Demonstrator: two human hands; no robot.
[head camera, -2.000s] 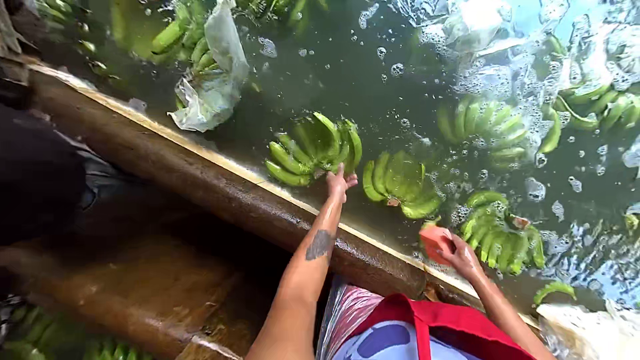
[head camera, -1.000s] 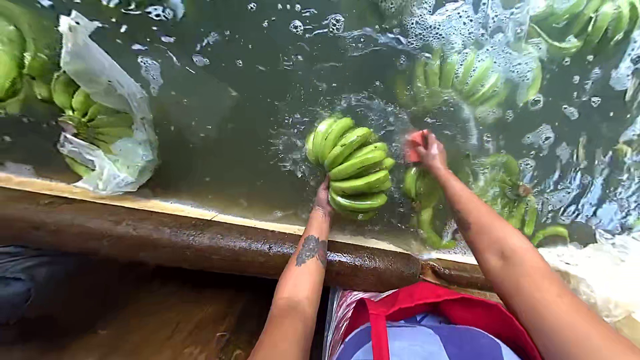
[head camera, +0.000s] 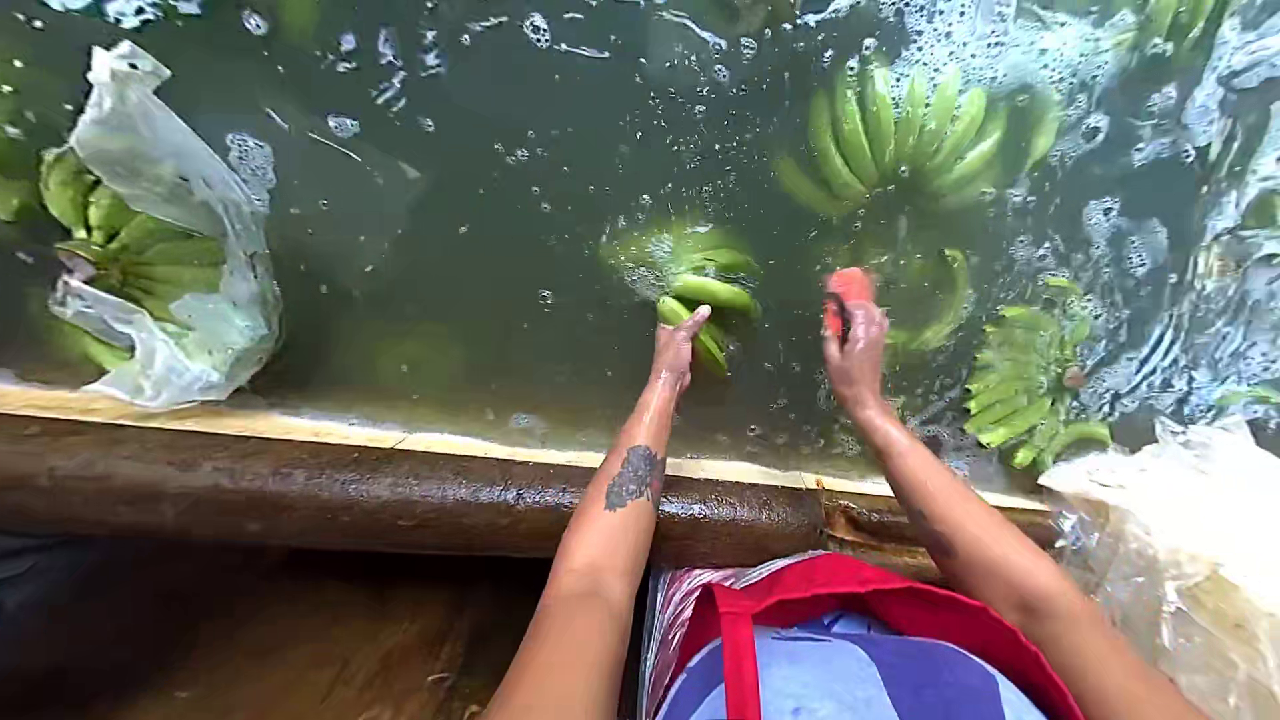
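Observation:
My left hand grips a hand of green bananas that lies partly under the murky water, with a few fingers of fruit above the surface. To its right, my right hand holds a small red-orange object with a dark part, perhaps a sponge or scrubber, apart from the held bananas. Behind and beside my right hand, another banana hand is dimly visible underwater. Farther up floats a larger hand of green bananas. One more banana hand lies to the right, near the tank's edge.
A wet wooden rail with a pale inner edge runs along the near side of the water. At the left, clear plastic wraps around bananas. Crumpled plastic sheeting lies at the lower right. Foam covers the upper right water.
The banana hand in my left hand was raised higher a second ago and is now lower, partly submerged. The view has shifted since the first frame.

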